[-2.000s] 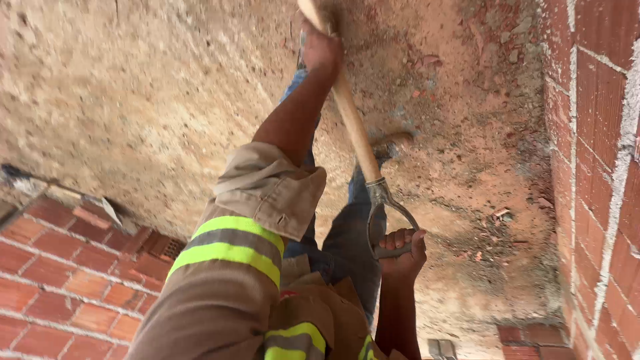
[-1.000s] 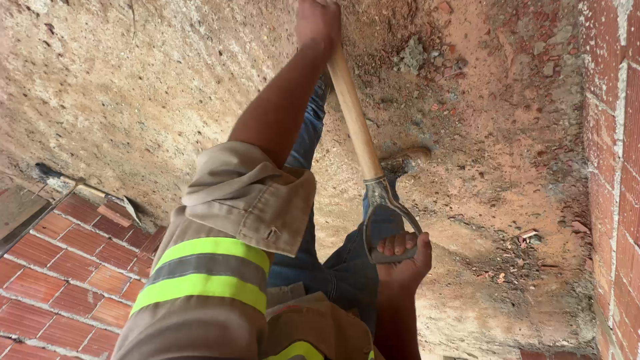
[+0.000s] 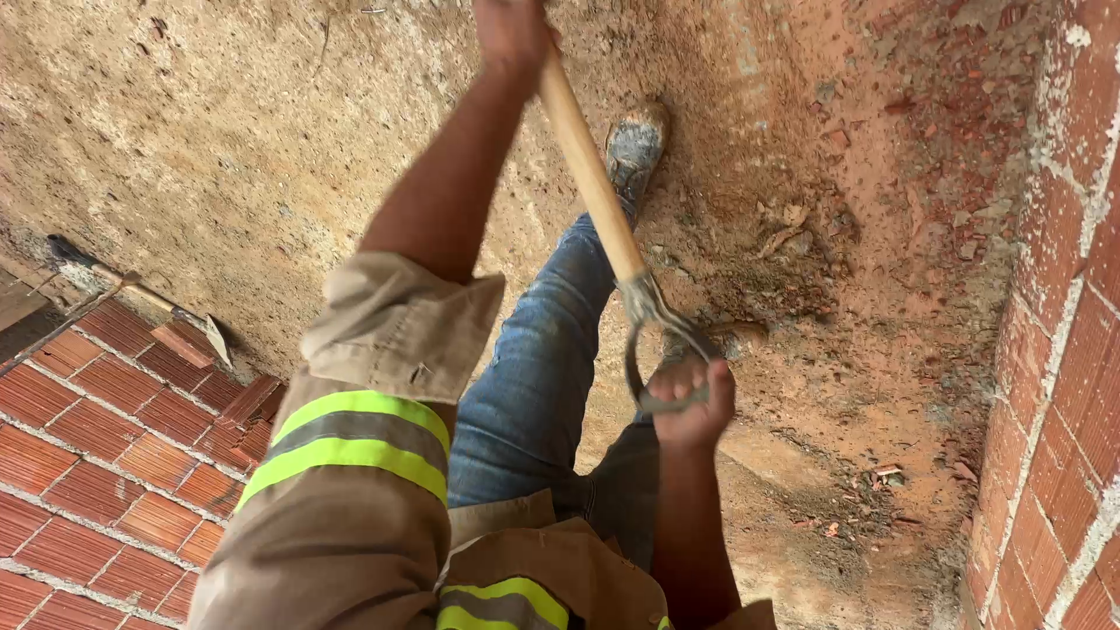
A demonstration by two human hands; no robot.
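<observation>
A tool with a pale wooden shaft (image 3: 591, 171) and a metal D-shaped grip (image 3: 632, 363) slants across the middle; its working end is out of view beyond the top edge. My left hand (image 3: 516, 39), at the top edge and partly cut off, is closed round the upper shaft. Lower down at the right, my right hand (image 3: 691, 398) has its fingers wrapped round the crossbar of the D-grip. The shaft passes just beside my dusty boot (image 3: 639, 140), and the grip partly covers the other boot.
Rough earth floor (image 3: 219, 131) carries loose debris (image 3: 787, 280) and brick fragments (image 3: 884, 472). A red brick wall (image 3: 1050, 420) rises at the right. More brickwork (image 3: 96, 420) fills the lower left, with a trowel (image 3: 219, 339) and another wooden-handled tool (image 3: 131, 284) near its edge.
One boot now shows farther forward beside the shaft. Both hands keep their hold on the tool. The view has shifted over the floor.
</observation>
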